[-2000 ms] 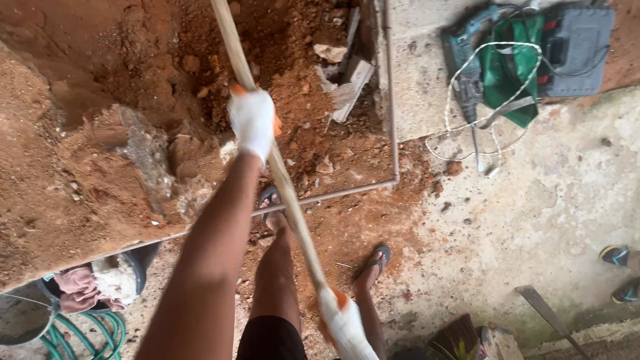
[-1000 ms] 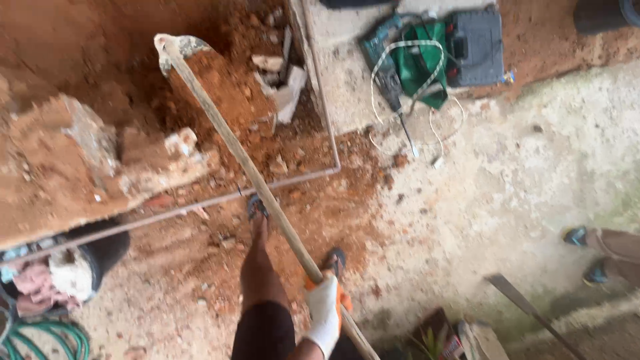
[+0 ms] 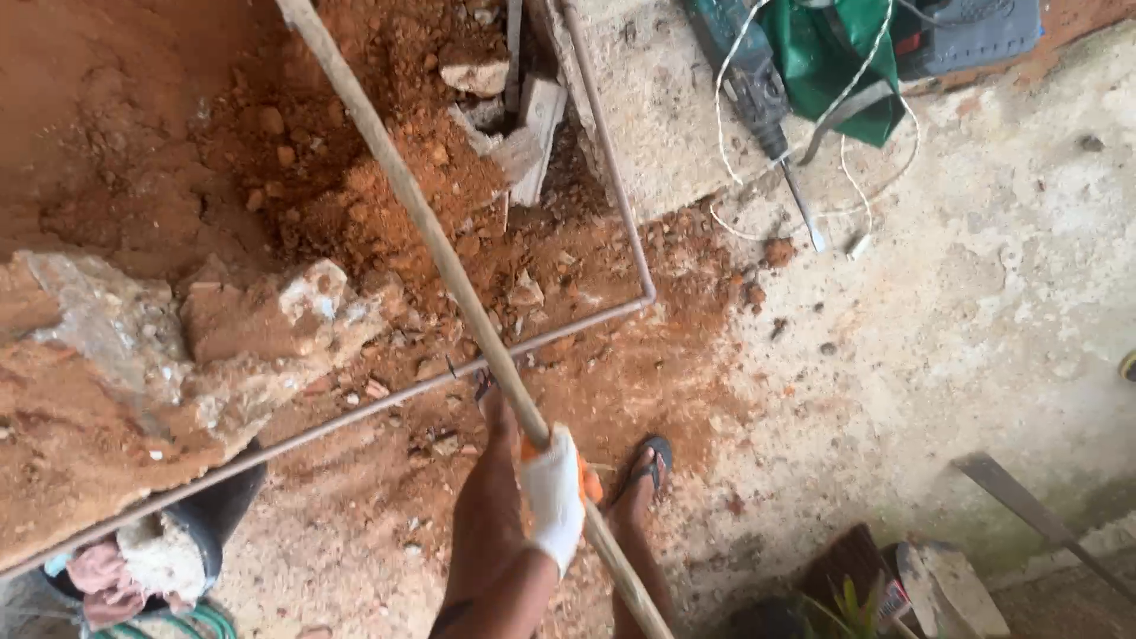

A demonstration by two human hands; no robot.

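Observation:
My left hand (image 3: 555,497), in a white glove with orange-coated palm and fingers, is closed around a long wooden tool handle (image 3: 417,213). The handle runs diagonally from the top left, over the soil and a thin pipe (image 3: 382,404), to the bottom edge below my hand. Its working end is out of frame. My right hand is not in view. Loose reddish soil (image 3: 355,204) with stones lies under the upper handle.
Broken masonry (image 3: 257,346) stands at left, above a bucket of cloths (image 3: 213,541). Wood scraps (image 3: 540,133) lie in the soil. A power drill with a chisel bit (image 3: 754,89), white cord and green bag (image 3: 834,62) lie upper right. A machete-like blade (image 3: 1012,488) is lower right.
Two seconds ago my left hand gripped higher on the handle and my right hand held it lower down. The handle's working end, seen over the soil one second ago, has left the frame.

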